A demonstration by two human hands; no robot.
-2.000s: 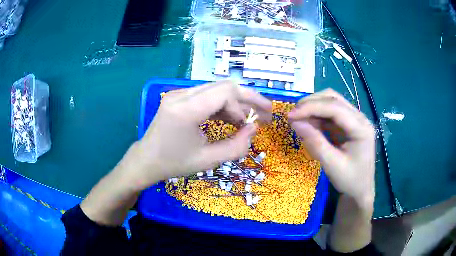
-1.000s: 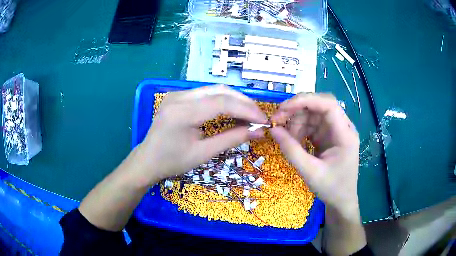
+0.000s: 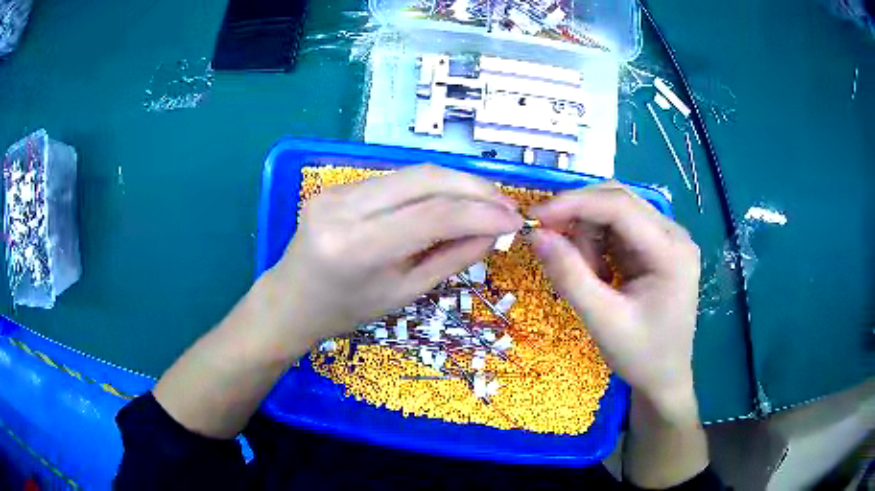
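Note:
A blue tray [image 3: 432, 439] holds a thick layer of small yellow-orange pieces [image 3: 556, 393]. A loose pile of wire leads with white ends [image 3: 437, 331] lies on them. My left hand [image 3: 384, 249] is over the tray, its fingertips pinching a lead whose white end [image 3: 505, 241] shows below them. My right hand [image 3: 624, 268] meets it at the fingertips, pinching a tiny yellowish piece [image 3: 530, 223] at the lead. The exact fit between the two is too small to tell.
Beyond the tray are a metal and white block [image 3: 504, 101] and a clear box of leads [image 3: 518, 21]. A small clear box [image 3: 40, 221] stands far left, a black flat rectangle [image 3: 259, 35] upper left. A black cable [image 3: 724, 206] and white pieces [image 3: 672, 96] lie right.
My right hand has moved left from apart to meet my left fingertips. The white end has turned from above the left fingertips to below them.

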